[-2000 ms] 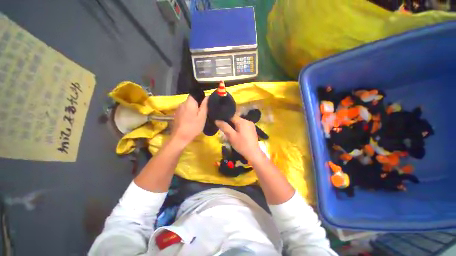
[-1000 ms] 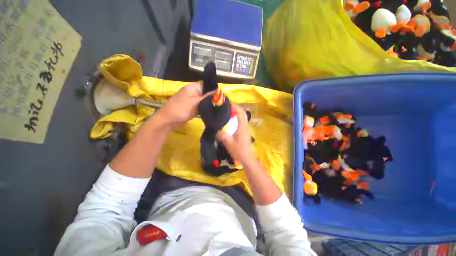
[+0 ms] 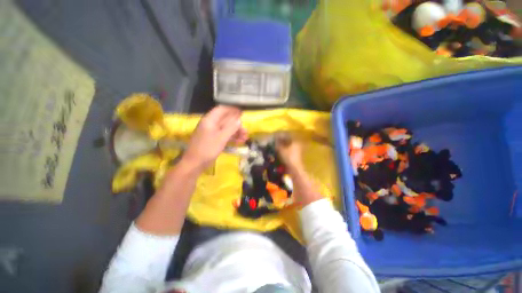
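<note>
My left hand [image 3: 214,136] is above the left part of the yellow cloth [image 3: 214,194], fingers curled; whether it holds anything is unclear. My right hand [image 3: 289,153] is blurred, low over the cloth's right half, beside black plush; its grip cannot be made out. Black penguin plush [image 3: 257,194] with red and orange parts lies on the cloth between and below the hands. Whitish fluff [image 3: 252,159] shows at its upper left. The pale round nozzle base [image 3: 130,144] is left of my left hand; the metal tube is not clearly visible.
A blue tote [image 3: 475,229] holding penguins stands at the right. Beyond it is a large yellow sack [image 3: 355,63] with more penguins. A scale with a blue plate [image 3: 253,41] stands beyond the cloth. The grey machine [image 3: 154,51] carries a paper notice [image 3: 63,131] at left.
The black penguin that was between my hands is no longer seen there. My hands have moved apart, the right one rightward. More orange and whitish fluff now show on the cloth.
</note>
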